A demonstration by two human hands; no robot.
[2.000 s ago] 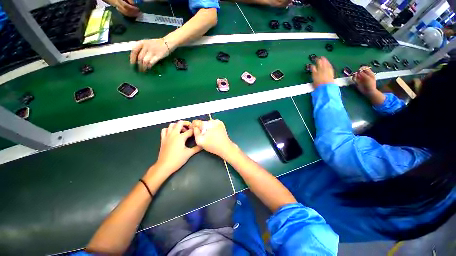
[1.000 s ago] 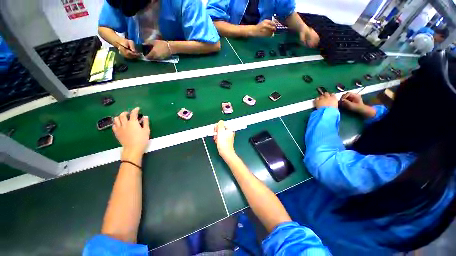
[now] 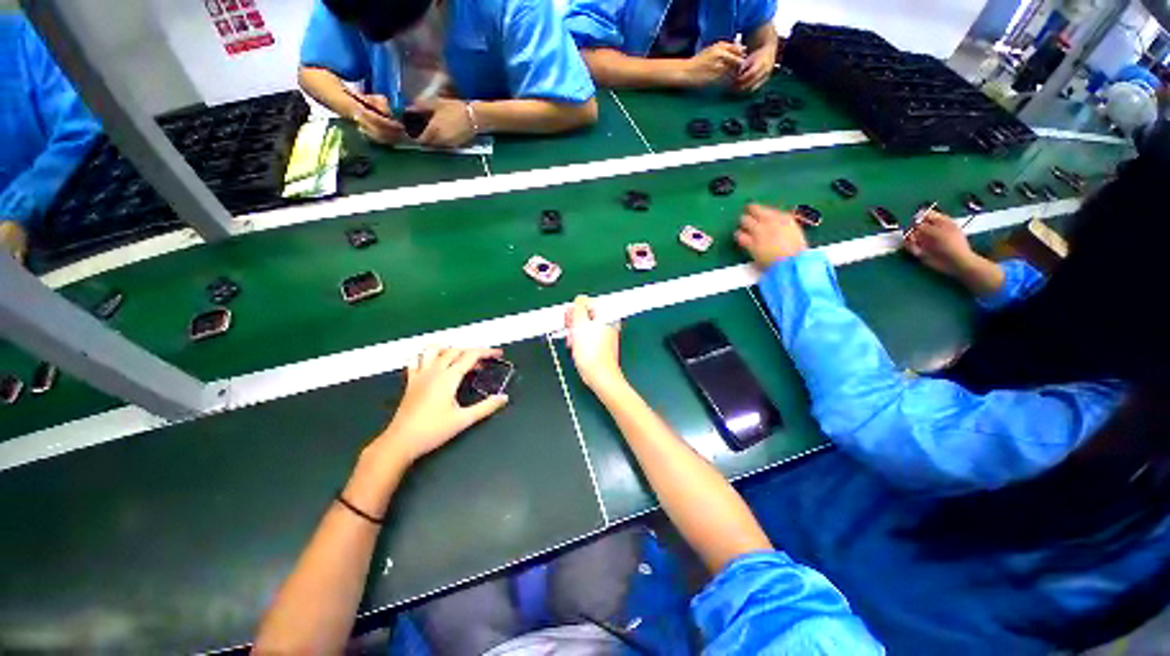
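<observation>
A dark watch body is held over the bench mat just in front of the rail. My left hand grips it between thumb and fingers, from its left side. My right hand is a little to the right, over the rail's near edge, with its fingers curled together. A slim pale tool seems to be in it, but it is too small and blurred to make out clearly.
A white rail edges the green conveyor, which carries several watch bodies, some pink-rimmed. A smartphone lies right of my right hand. A neighbour's sleeve is at the right. Grey posts stand left. Black trays lie across the belt.
My left hand has come back from the conveyor to the bench side with a watch body in it. My right hand stays near the rail. Watches on the belt have shifted.
</observation>
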